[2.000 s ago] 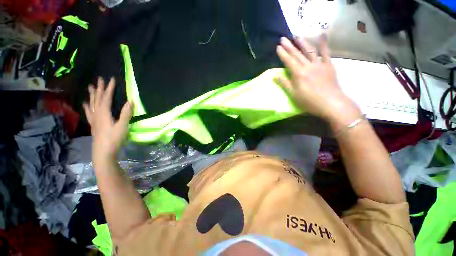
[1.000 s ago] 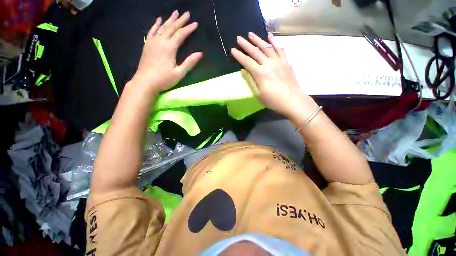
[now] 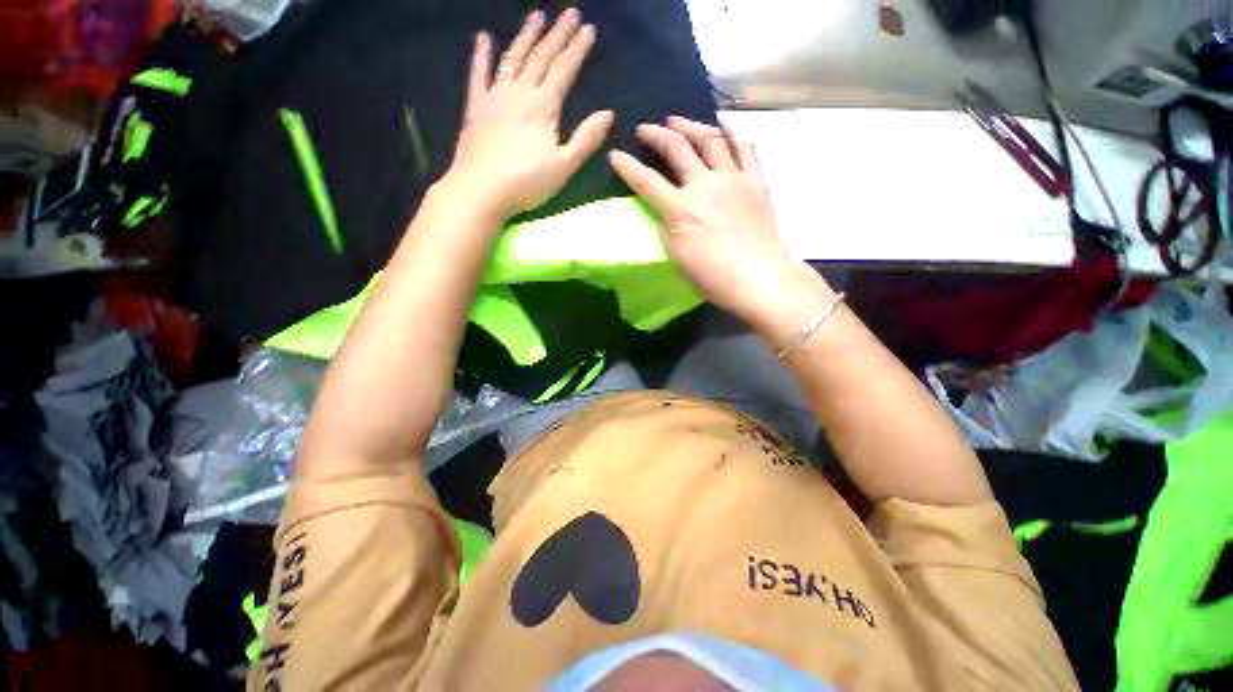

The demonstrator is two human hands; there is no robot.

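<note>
A large black garment body panel (image 3: 365, 81) lies spread over the table in front of me. A neon green fabric section (image 3: 579, 233) runs along its near edge and hangs over in folds. My left hand (image 3: 521, 135) lies flat on the black fabric with fingers spread. My right hand (image 3: 717, 216) lies at the right end of the green section, fingers apart, its fingertips at the panel's right edge. Neither hand grips anything. A narrow green strip (image 3: 312, 183) shows on the black fabric left of my left hand.
A slim dark-red tool (image 3: 1017, 146) lies on the white table (image 3: 879, 183). Black-handled scissors (image 3: 1179, 203) are at the far right. Grey scraps (image 3: 115, 460) and a clear plastic bag (image 3: 257, 419) are lower left. Green fabric (image 3: 1176, 554) is lower right.
My left hand has moved from the far left, across the black fabric towards my right hand. My right hand has moved left and slightly down. The black panel has shifted left under them.
</note>
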